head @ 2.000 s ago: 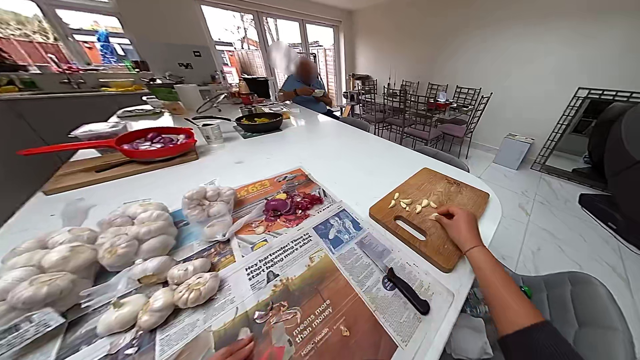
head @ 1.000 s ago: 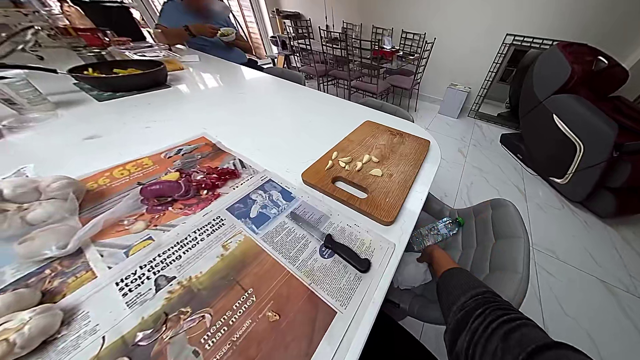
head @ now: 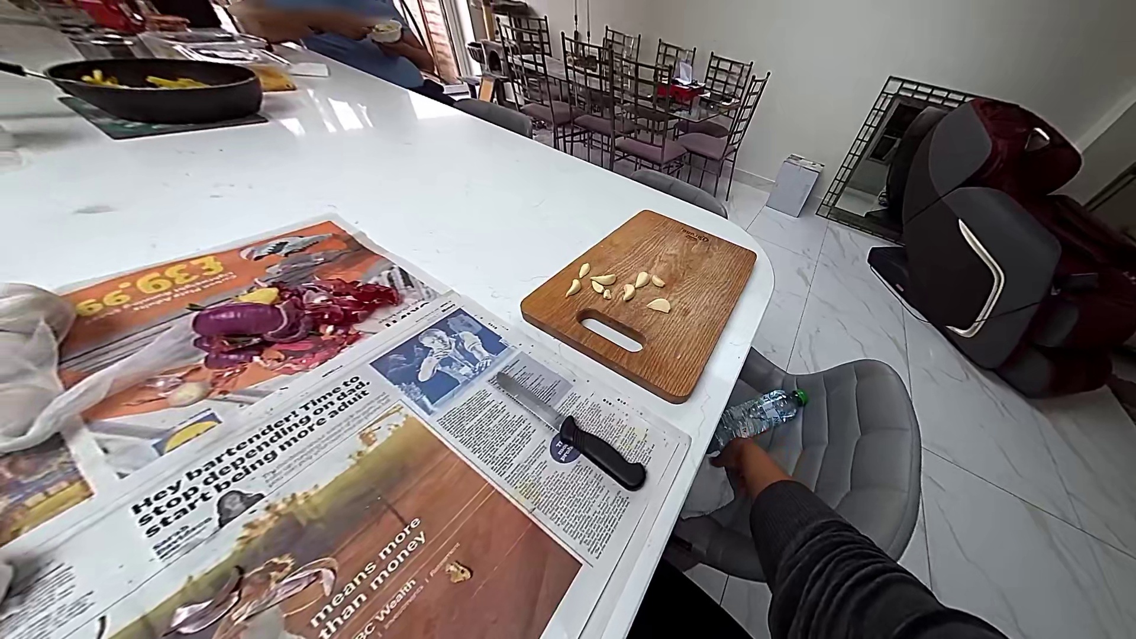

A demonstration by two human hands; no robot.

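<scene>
Beside the table's right edge, my right hand [head: 742,460] is closed around the lower part of a clear plastic water bottle [head: 761,415] with a green cap, over the grey chair's seat. My left hand is out of view. Several peeled garlic cloves [head: 628,291] lie on a wooden cutting board [head: 648,311] near the table corner. A knife with a black handle [head: 603,454] rests on the newspaper [head: 426,479], nearest to my right hand among the tools. Purple onion and its peelings [head: 266,324] lie further left on the paper.
A frying pan [head: 155,89] with yellow food stands at the back left of the white table [head: 426,177]. A grey padded chair [head: 856,453] stands against its right side. Netted garlic bulbs [head: 31,364] are at the left edge. Another person [head: 373,53] is behind the table.
My right hand has gone from the garlic cloves on the board down to the bottle by the chair. My left hand, seen at the newspaper earlier, has left the view. The view has swung right.
</scene>
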